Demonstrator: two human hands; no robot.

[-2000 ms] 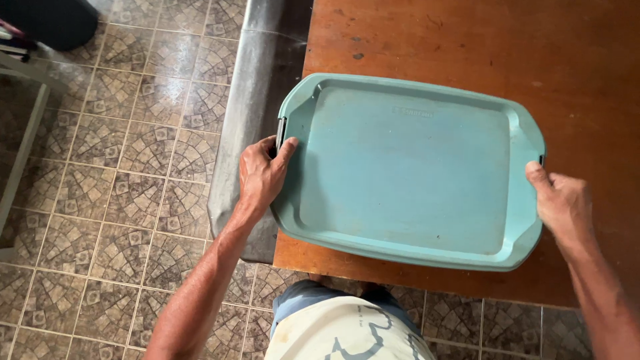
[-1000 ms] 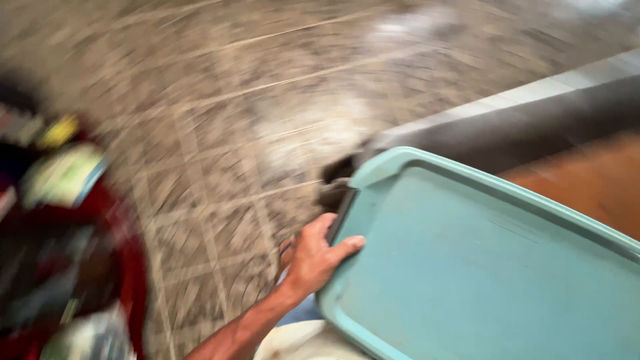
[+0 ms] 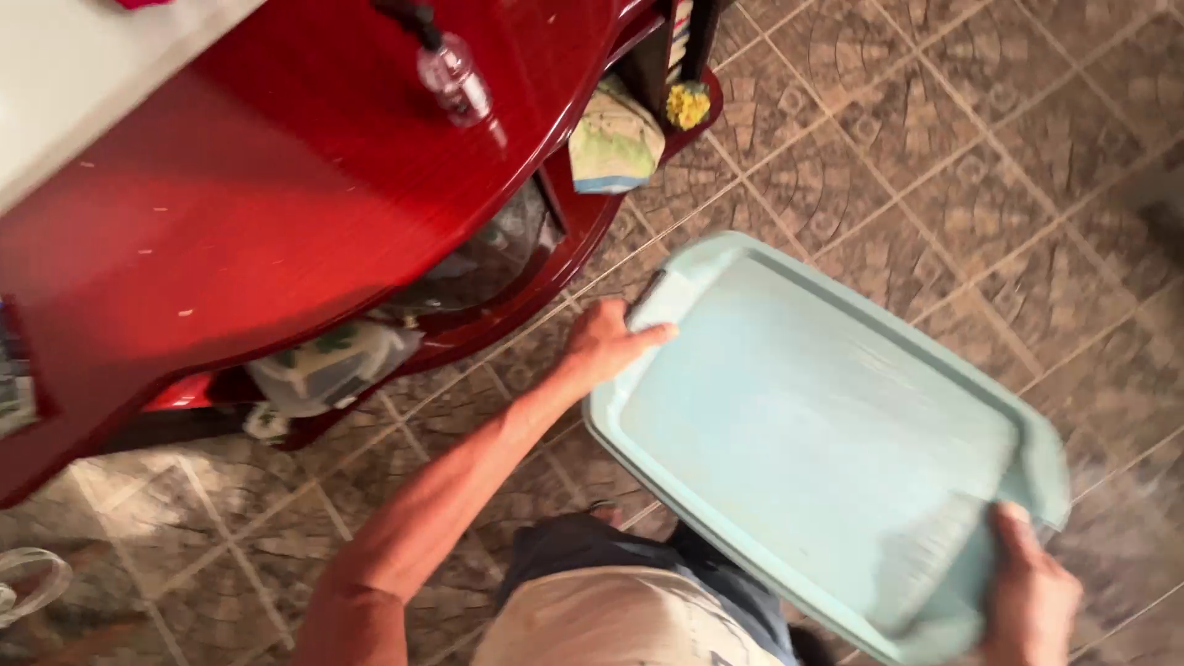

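Observation:
Between my two hands I hold a light teal plastic lid or shallow tray (image 3: 814,407), tilted in the view, above the tiled floor. My left hand (image 3: 610,347) grips its left short end, thumb over the rim. At the lower right end, my right hand (image 3: 1027,583) grips the other short side, thumb on top and fingers hidden beneath. Nothing lies on the teal surface. Its left end is near the curved edge of a glossy red wooden cabinet (image 3: 305,222), apart from it.
A clear pump bottle (image 3: 453,79) stands on the red top. Lower shelves hold a cloth (image 3: 615,139), yellow flowers (image 3: 687,104) and a plastic-wrapped item (image 3: 338,365). A white surface (image 3: 102,74) is at upper left, and a clear coiled object (image 3: 32,583) at lower left. Patterned tiles (image 3: 888,139) cover the floor.
The teal piece, over a wooden table two seconds ago, is now over the floor beside the red cabinet, still in my hands. The view has swung strongly to the left.

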